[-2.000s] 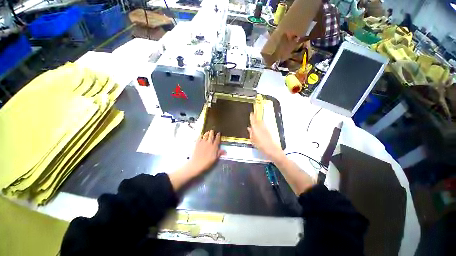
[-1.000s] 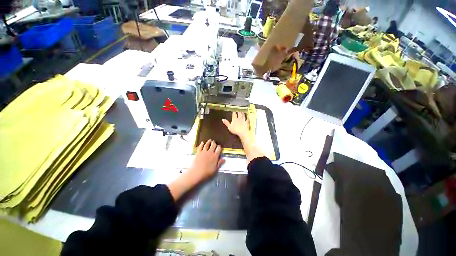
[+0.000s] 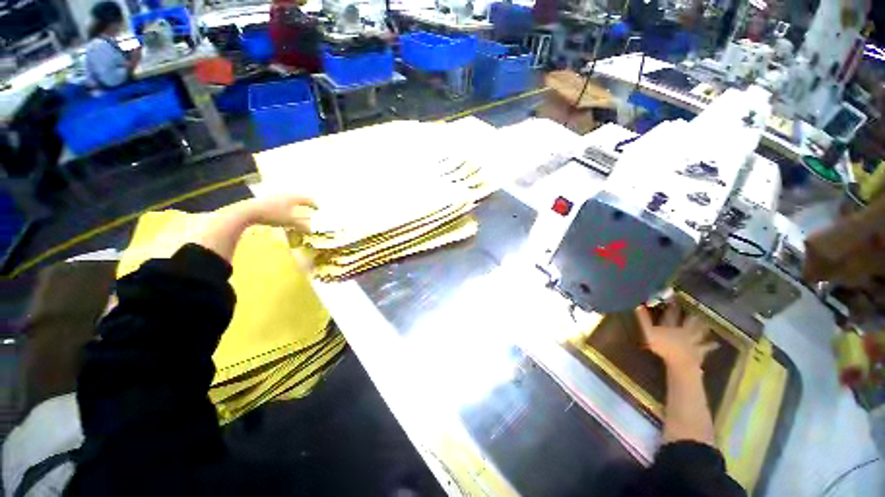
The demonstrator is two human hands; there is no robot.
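My right hand [image 3: 682, 340] lies spread, fingers apart, on the brown panel [image 3: 636, 361] inside the yellow-edged clamp frame [image 3: 740, 388], beside the grey machine head [image 3: 621, 254]. My left hand [image 3: 289, 211] is at the near left corner of the upper stack of yellow panels [image 3: 388, 184]; its fingertips are washed out by glare, so whether it grips a panel cannot be told. A second stack of yellow panels [image 3: 267, 301] lies lower, below my left forearm.
A brown piece [image 3: 63, 320] lies at far left. Blue bins [image 3: 281, 109] stand on the floor behind the stacks. A seated person [image 3: 109, 60] is at upper left. A yellow thread cone [image 3: 859, 351] is at the right edge.
The view has swung left. My left hand has moved from the clamp frame's front edge to the upper yellow stack. My right hand stays on the brown panel, its fingers now spread.
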